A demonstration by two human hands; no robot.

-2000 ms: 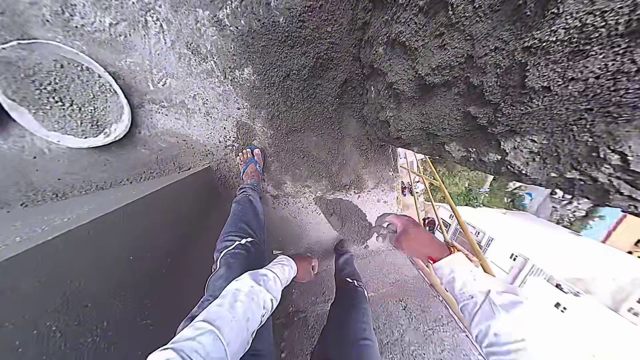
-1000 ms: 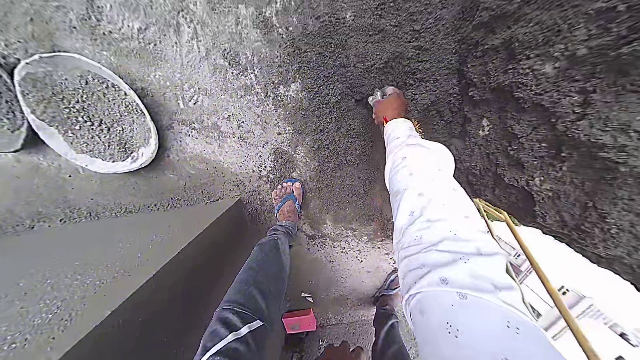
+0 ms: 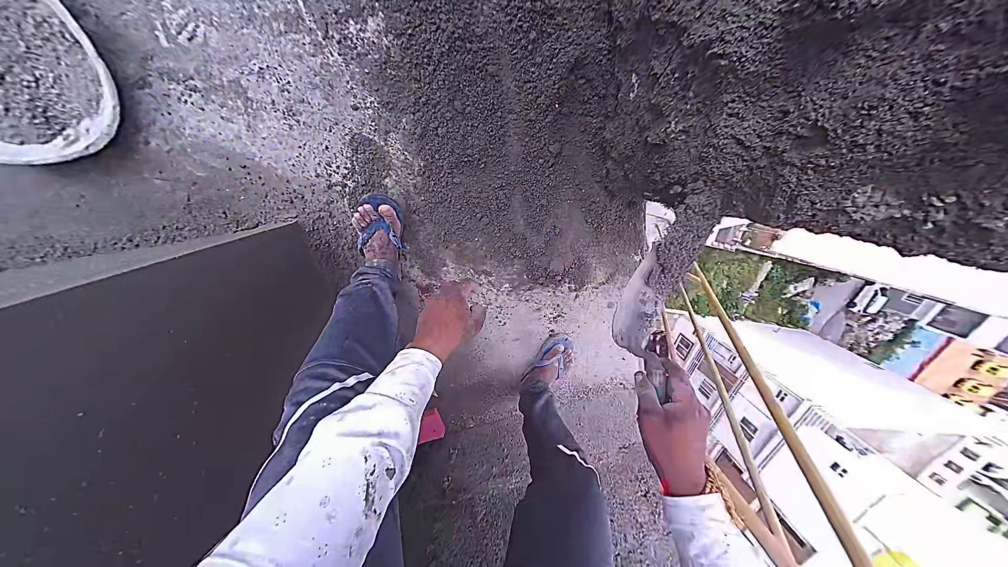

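My right hand [image 3: 673, 425] holds a trowel by its handle at the right, near the bamboo poles. The trowel's metal blade [image 3: 636, 307] points away from me, and grey mortar [image 3: 683, 244] lies at or just behind its far edge; whether it rests on the blade is hard to tell. My left hand [image 3: 447, 319] hangs over the floor between my feet, loosely curled with its fingers partly apart, and nothing shows in it. Loose grey mortar [image 3: 512, 157] covers the surface ahead, and rough mortar [image 3: 819, 118] coats the wall at the upper right.
A white-rimmed basin [image 3: 110, 102] of mortar stands at the upper left. A dark smooth ledge [image 3: 157, 394] runs along the left. Near my left forearm lies a red object [image 3: 431, 426]. Bamboo poles [image 3: 768, 394] edge a drop at the right, with buildings far below.
My right hand has come back from the mortar ahead to the lower right, still with the trowel. My left hand has moved up from the bottom edge into view.
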